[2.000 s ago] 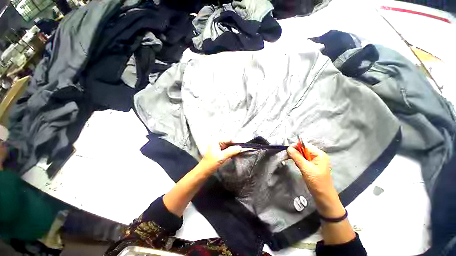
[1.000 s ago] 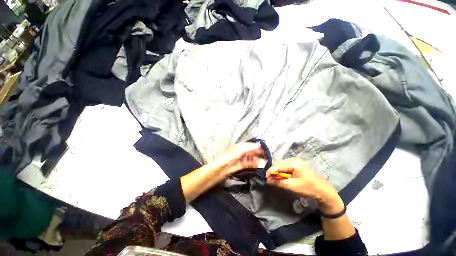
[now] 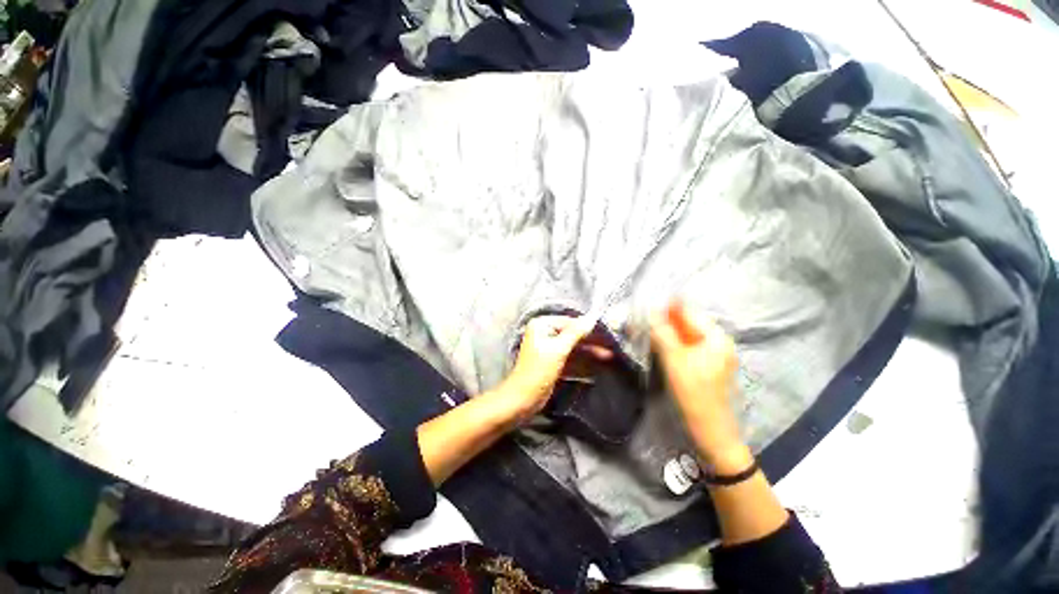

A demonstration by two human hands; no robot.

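Observation:
A grey garment (image 3: 488,174) with dark edging (image 3: 836,400) is spread in front of me. My left hand (image 3: 548,369) holds the dark edge of an opening near the garment's middle, with dark cloth (image 3: 606,406) showing just right of the fingers. My right hand (image 3: 697,371) is raised just to the right, blurred by motion, with orange-red snips (image 3: 685,323) in it; their blades cannot be made out. Two pale round patches (image 3: 682,472) lie on the grey cloth below the right hand.
A pile of grey and dark garments (image 3: 81,221) covers the left of the white table (image 3: 197,348). Another bundle (image 3: 511,35) lies at the far side. A grey-blue garment (image 3: 941,221) lies at the right. Green clothing of a person (image 3: 41,493) shows at the lower left.
My right hand has lifted away from the dark edge, up and to the right. My left hand has moved slightly left and keeps hold of the opening; dark cloth now shows beside it.

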